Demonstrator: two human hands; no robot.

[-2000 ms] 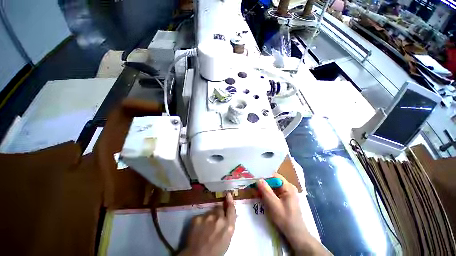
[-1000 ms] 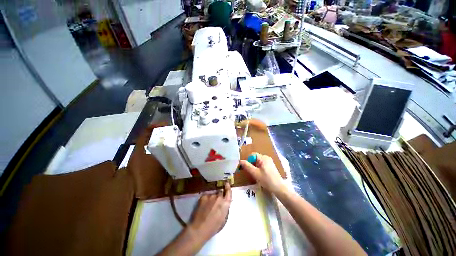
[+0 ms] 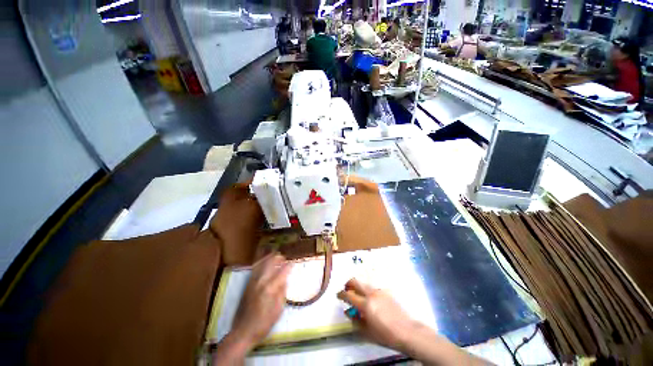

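The white machine head (image 3: 313, 193) with the red mark stands over a brown panel (image 3: 369, 218). A narrow brown strap (image 3: 326, 275) runs from the yellow clamp (image 3: 327, 241) below the head and curves over the white template (image 3: 308, 314). My left hand (image 3: 266, 289) is blurred above the template, left of the strap; whether it holds anything cannot be told. My right hand (image 3: 372, 307) is right of the strap, closed around a small teal-handled tool (image 3: 351, 312), whose tip is hidden.
Brown panels (image 3: 129, 293) lie at the left. A strap pile (image 3: 551, 271) lies at the right, below the control panel (image 3: 512, 163). The dark bed plate (image 3: 458, 264) is right of the template. People (image 3: 322, 48) are in the background.
Both hands have drawn back from the clamp toward me. The teal tool has come back with my right hand. The strap's curve has shifted right and now shows up to the clamp.
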